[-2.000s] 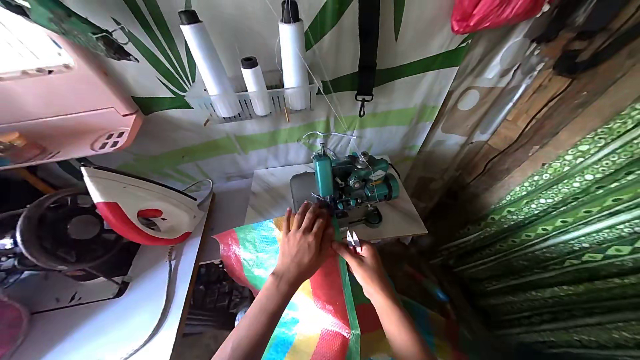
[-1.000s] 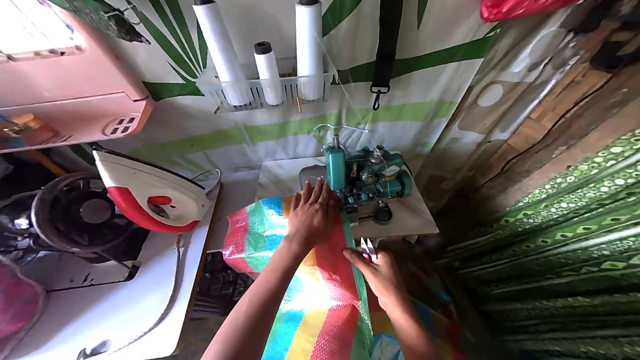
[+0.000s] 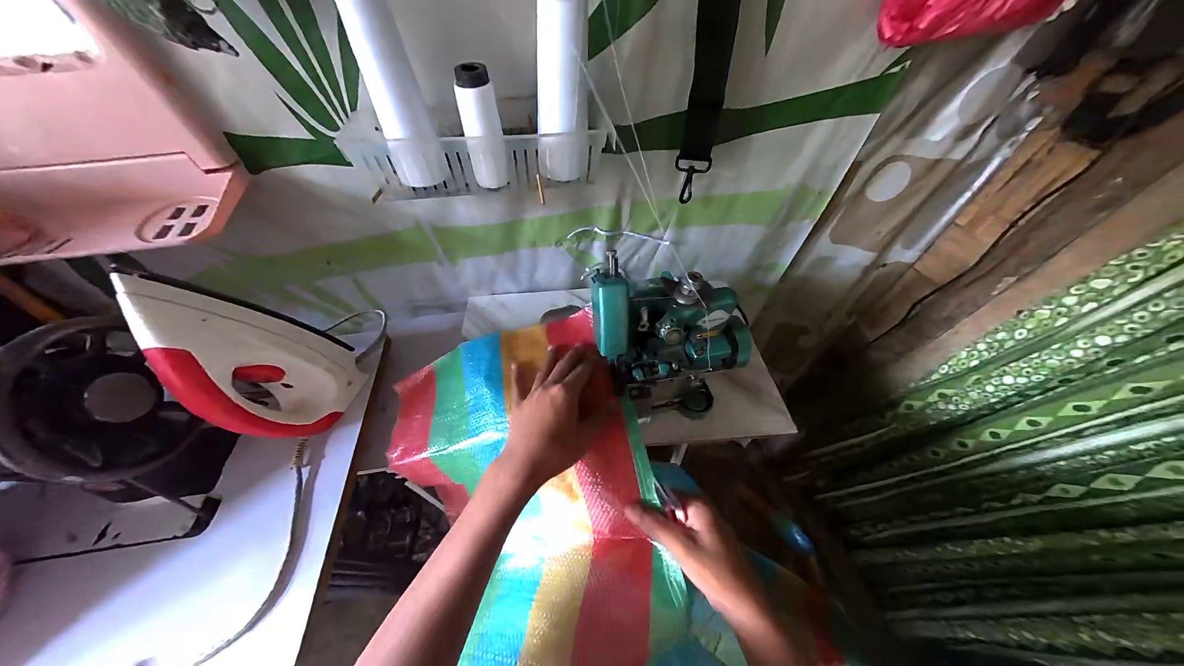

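Observation:
A striped woven plastic sheet (image 3: 615, 573) in red, yellow, blue and green runs up to a green sewing machine (image 3: 666, 324) on a small table. Flat on the sheet, just left of the machine's head, rests my left hand (image 3: 553, 412), fingers pointing up and slightly spread. My right hand (image 3: 689, 536) is at the sheet's green right edge, below the machine, with the thumb on the sheet. Small scissors or thread snips (image 3: 668, 499) are held in that hand, their metal blades pointing up; the handles are mostly hidden by the fingers.
A red and white clothes iron (image 3: 240, 356) and a black fan (image 3: 116, 398) are at the left, by a white tabletop (image 3: 268, 546). White thread cones (image 3: 481, 129) stand in a wall rack (image 3: 444, 166). A green patterned curtain (image 3: 1036, 481) hangs at the right.
More of the striped sheet lies left of the machine, its left part having spread upward. Both hands stay on the sheet, the right one still with the snips.

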